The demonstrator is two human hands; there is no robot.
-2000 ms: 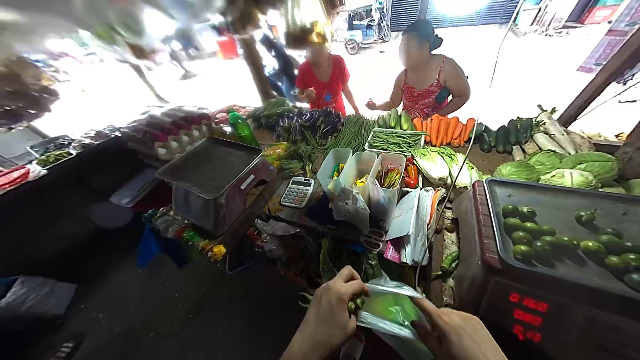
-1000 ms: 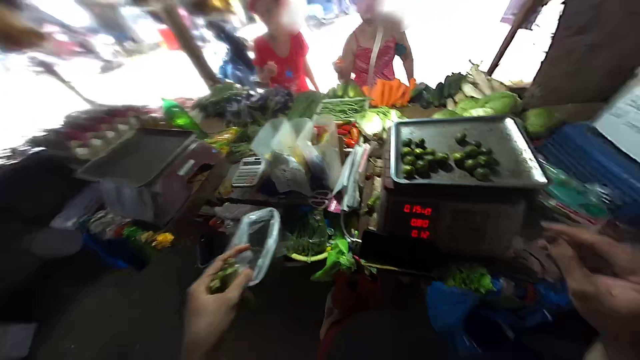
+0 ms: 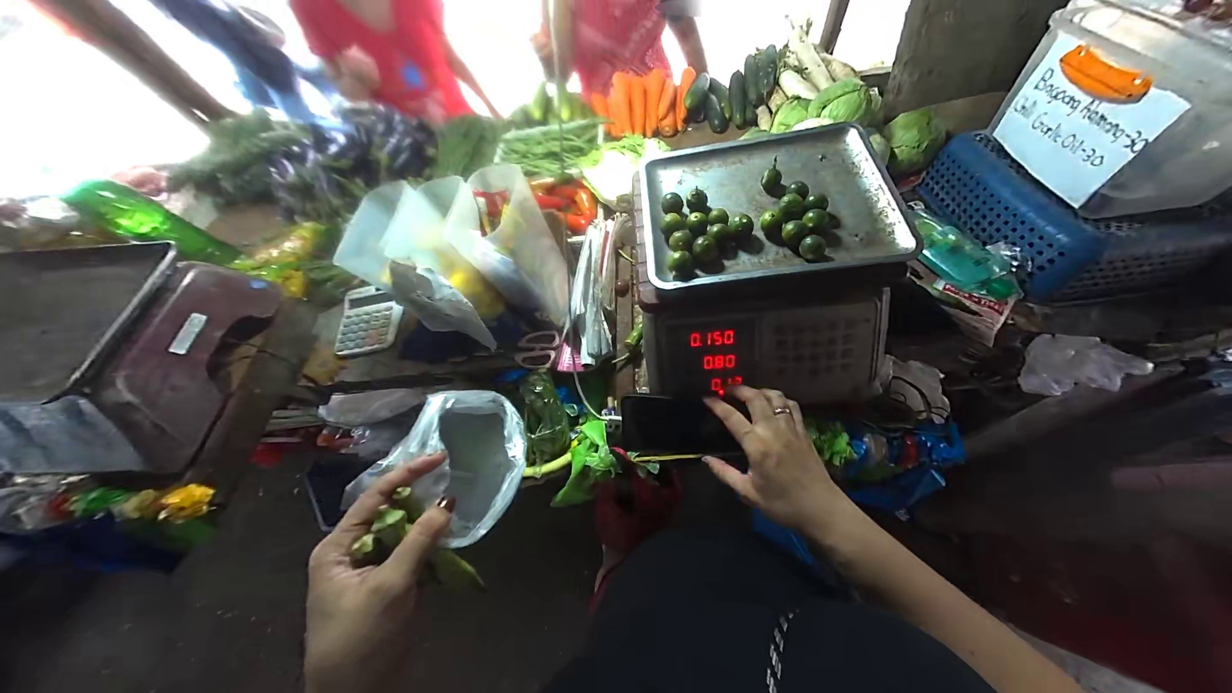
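Note:
My left hand (image 3: 380, 568) holds a clear plastic bag (image 3: 472, 462) by its rim, mouth open toward me, and some green leafy vegetable pieces (image 3: 390, 529) lie between its fingers and palm. My right hand (image 3: 775, 452) has its fingers apart at the right end of a black phone (image 3: 669, 423), just below the lit red display of a digital scale (image 3: 770, 332). Whether its fingers grip the phone, I cannot tell. On the scale's metal tray (image 3: 780, 269) lie several small green calamansi fruits (image 3: 707, 231) in two loose groups.
Left stands a second scale (image 3: 192, 337), with a calculator (image 3: 369, 321), scissors (image 3: 536, 348) and plastic bags (image 3: 520, 250) between. Carrots (image 3: 650, 101), cucumbers (image 3: 736, 101) and cabbages (image 3: 847, 106) line the back. A blue basket (image 3: 1039, 226) stands right. Two people stand beyond the stall.
Two seconds ago both hands were together at the bag. They are now apart, the bag staying with my left hand. Since a second ago my right hand has come in from the far right to the phone.

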